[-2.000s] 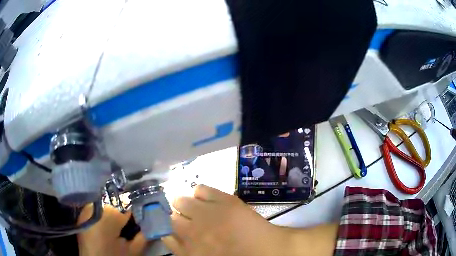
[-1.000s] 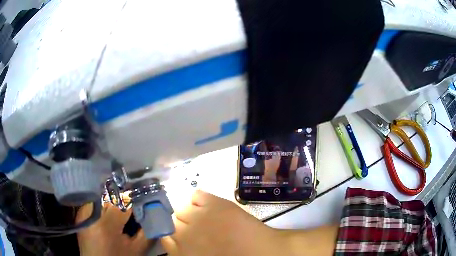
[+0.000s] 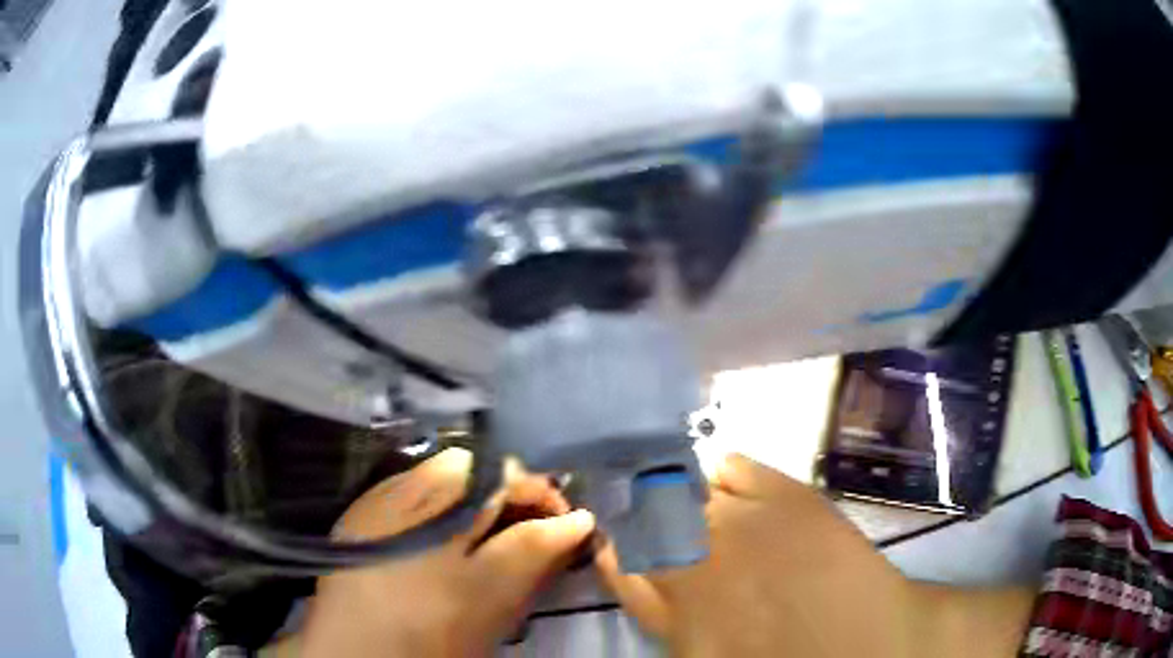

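My left hand point(image 3: 450, 553) is beneath the machine head, with thumb and finger pinched on a narrow dark edge of cloth. My right hand point(image 3: 798, 566) lies just right of it; the grey attachment point(image 3: 666, 521) hides its fingertips, so its grip cannot be told. The dark garment cloth point(image 3: 193, 431), with faint yellowish lines, lies left of my left hand, behind the curved metal bar. The blurred white sewing machine head point(image 3: 618, 77) fills the upper view. Its grey ribbed knob point(image 3: 592, 386) hangs over the work. The needle cannot be made out.
A curved shiny metal bar point(image 3: 58, 321) loops at the left. A smartphone point(image 3: 913, 424) stands behind my right hand. Green and blue snips point(image 3: 1074, 399) and scissors with a red handle point(image 3: 1145, 476), cut off by the edge, are at the right. A black band point(image 3: 1106, 167) wraps the arm.
The view has swung left and blurred, so the machine, phone and tools appear farther right. The metal bar and more dark cloth show at left. My left thumb and finger are now visibly pinched.
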